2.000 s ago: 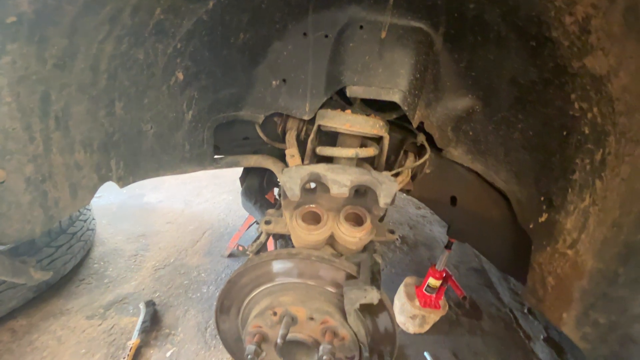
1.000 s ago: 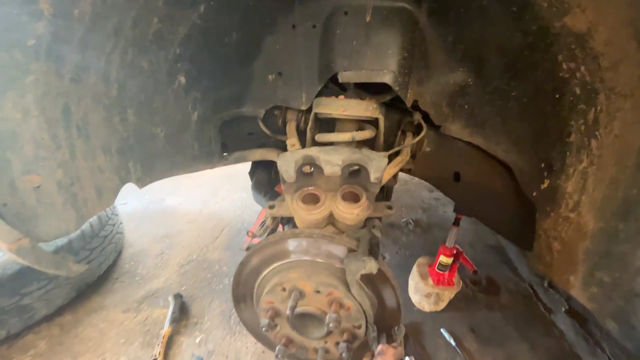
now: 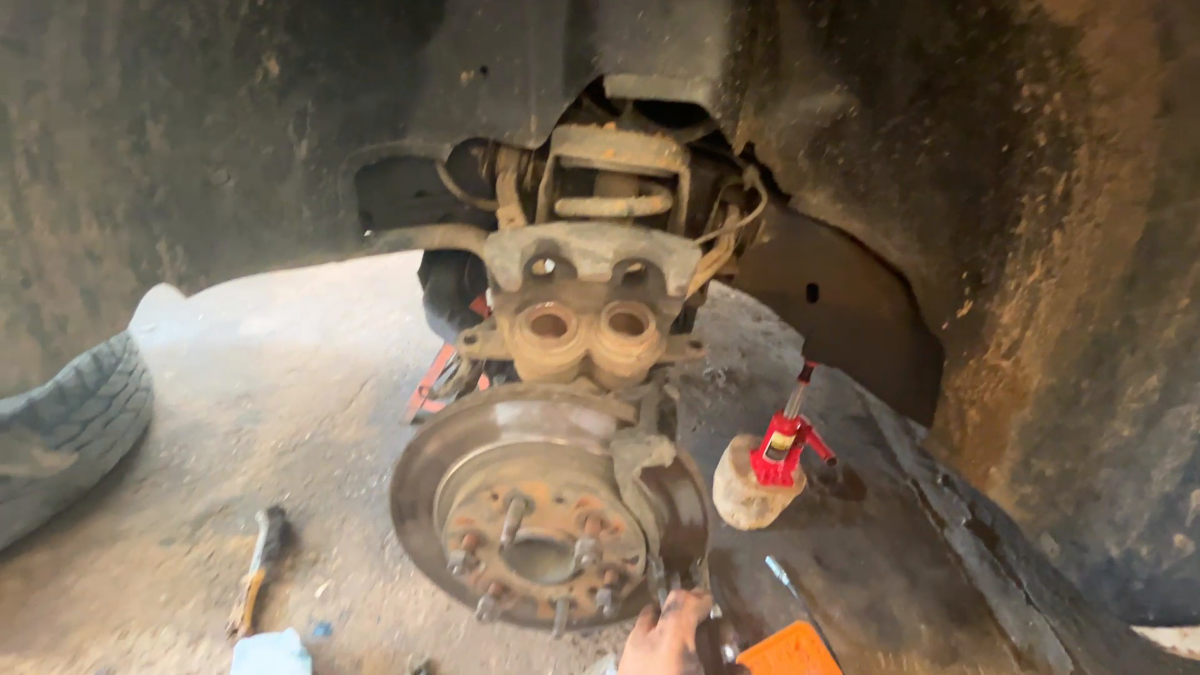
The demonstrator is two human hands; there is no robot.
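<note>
My right hand (image 3: 664,637) is at the lower right edge of a worn brake disc (image 3: 511,412), its fingers bent beside small metal parts. Whether they grip anything is unclear. Wheel studs (image 3: 514,520) stick out around the rusty hub (image 3: 544,558). A brake caliper (image 3: 586,347) with two round piston openings stands above the disc, turned up on its mount. Behind it is the dirty suspension (image 3: 614,155). A bracket (image 3: 642,459) sits over the disc's right side. My left hand is out of view.
A red bottle jack (image 3: 780,450) stands on a stone block (image 3: 755,492) at right. Near it lie a metal rod tool (image 3: 783,577) and an orange object (image 3: 792,649). A hammer-like tool (image 3: 255,572), a light blue cloth-like item (image 3: 272,653) and a tyre (image 3: 80,436) are at left. The wheel-arch liner (image 3: 225,141) curves overhead.
My right hand, out of view two seconds ago and only just showing at the bottom edge one second ago, now reaches further in at the disc's lower right. The view has tilted down.
</note>
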